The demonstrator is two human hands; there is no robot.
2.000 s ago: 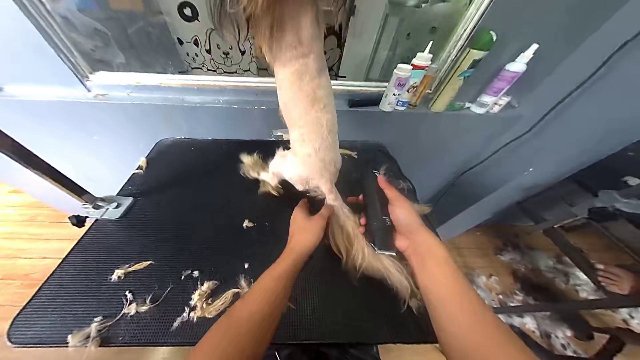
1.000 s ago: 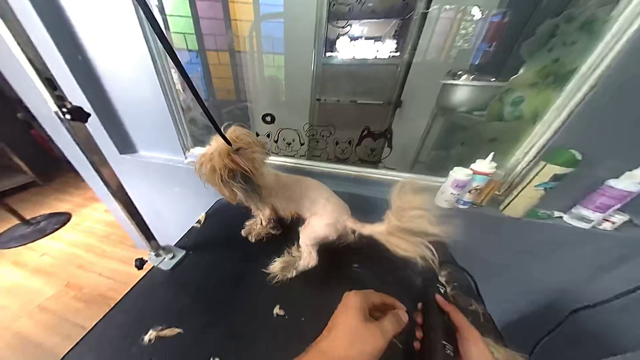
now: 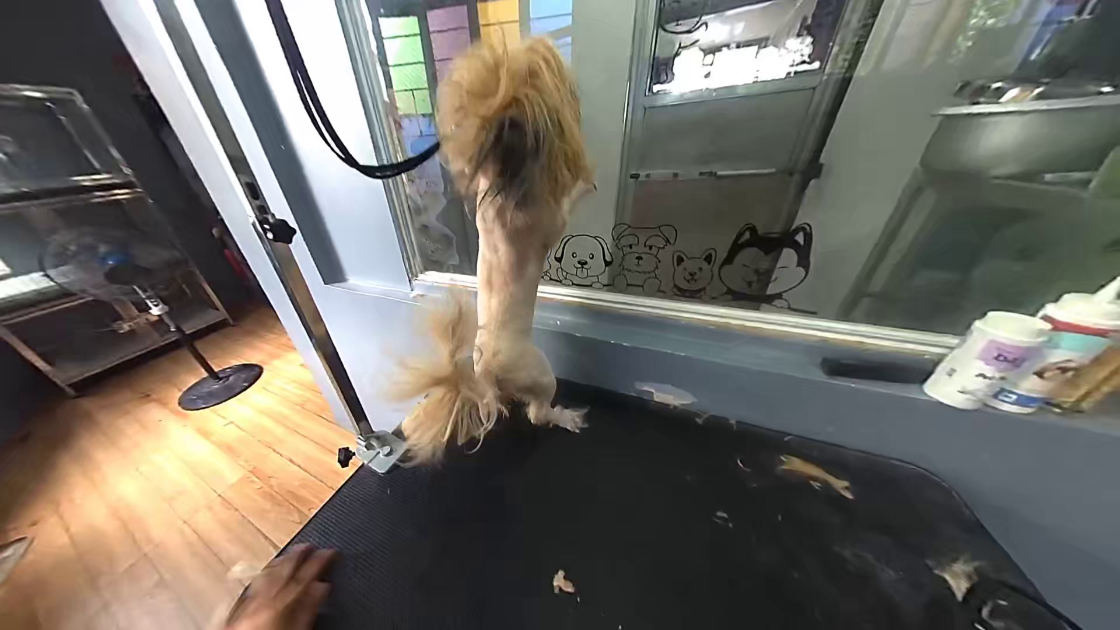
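Observation:
A dog with a clipped body (image 3: pixel 507 280), a shaggy head and a bushy tail stands reared up at the window sill, its back towards me. Its hind feet are on the black grooming table mat (image 3: pixel 647 516), and a black lead (image 3: pixel 350 157) runs to its neck. My left hand (image 3: pixel 280 591) rests at the table's left edge, fingers slightly apart, holding nothing, well below the dog. My right hand is out of view. A dark object (image 3: pixel 1006 604), too unclear to name, lies at the lower right corner of the mat.
A metal grooming arm (image 3: pixel 306 297) is clamped at the table's left corner (image 3: pixel 381 451). Bottles (image 3: pixel 984 363) stand on the right sill below the window. Loose hair tufts (image 3: pixel 814 472) lie on the mat. A pedestal fan (image 3: pixel 219 385) stands on the wooden floor.
The dog has gone from all fours to rearing at the window. My right hand, which held a black clipper, has left the view. My left hand is now at the table's left edge. The view has swung left.

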